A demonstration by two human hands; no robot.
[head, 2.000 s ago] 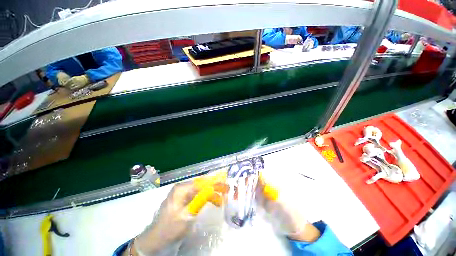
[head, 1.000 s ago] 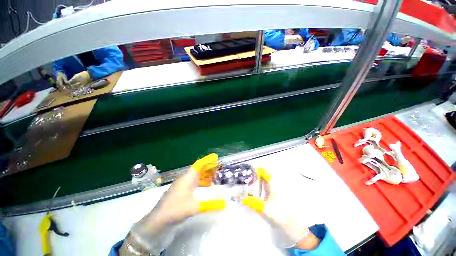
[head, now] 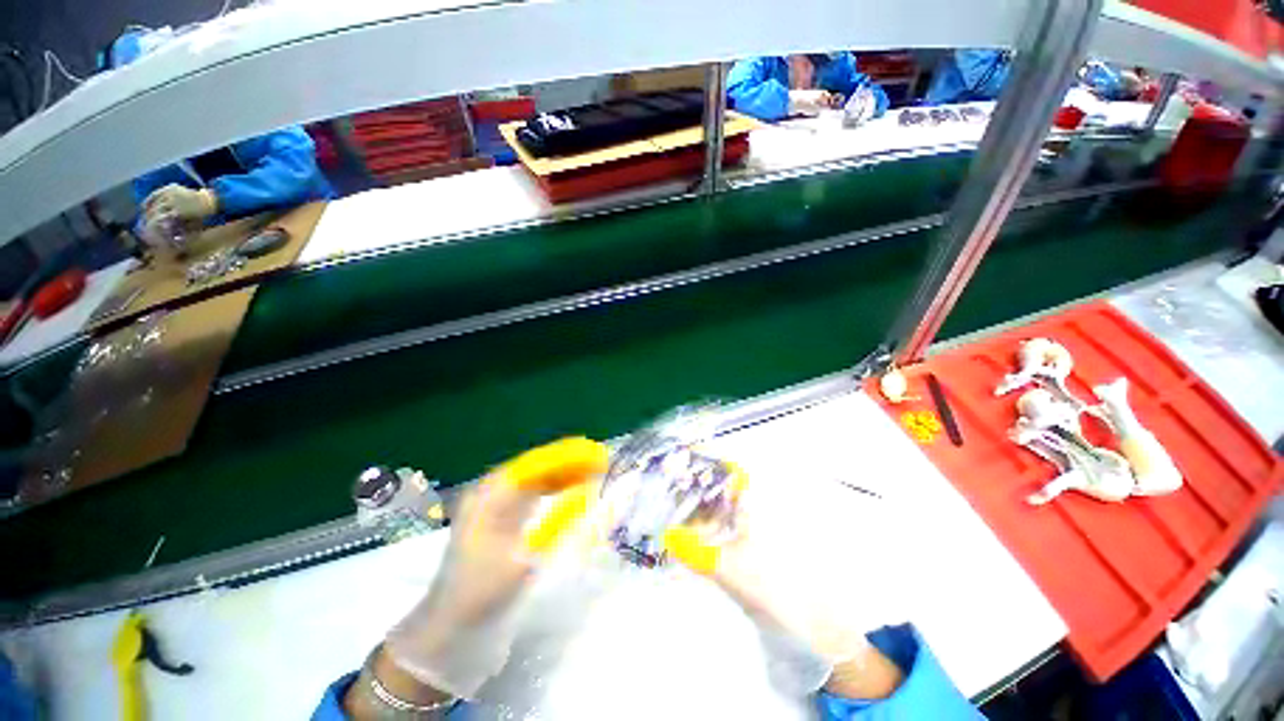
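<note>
A glossy silver-grey unit (head: 662, 496) with dark details is held up above the white bench, in the middle of the view. Crinkly clear film (head: 690, 420) glints around its top. My left hand (head: 514, 542), with yellow finger cots, is at the unit's left side; its fingers are blurred and I cannot tell how firmly they touch the unit. My right hand (head: 753, 571), also with yellow finger cots, holds the unit from the right and below. A bright, washed-out white area below the unit hides detail there.
A red tray (head: 1127, 563) at right holds white arm parts (head: 1077, 451), yellow pieces (head: 921, 425) and a dark stick (head: 945, 409). A yellow air gun (head: 131, 662) lies left. A clear bottle (head: 397, 500) stands by the green belt (head: 563, 366). A metal post (head: 993, 183) rises ahead.
The unit has turned and tilted in my hands since a second ago, and film shows above it again. My left fingers have shifted around its left side. The view has moved slightly.
</note>
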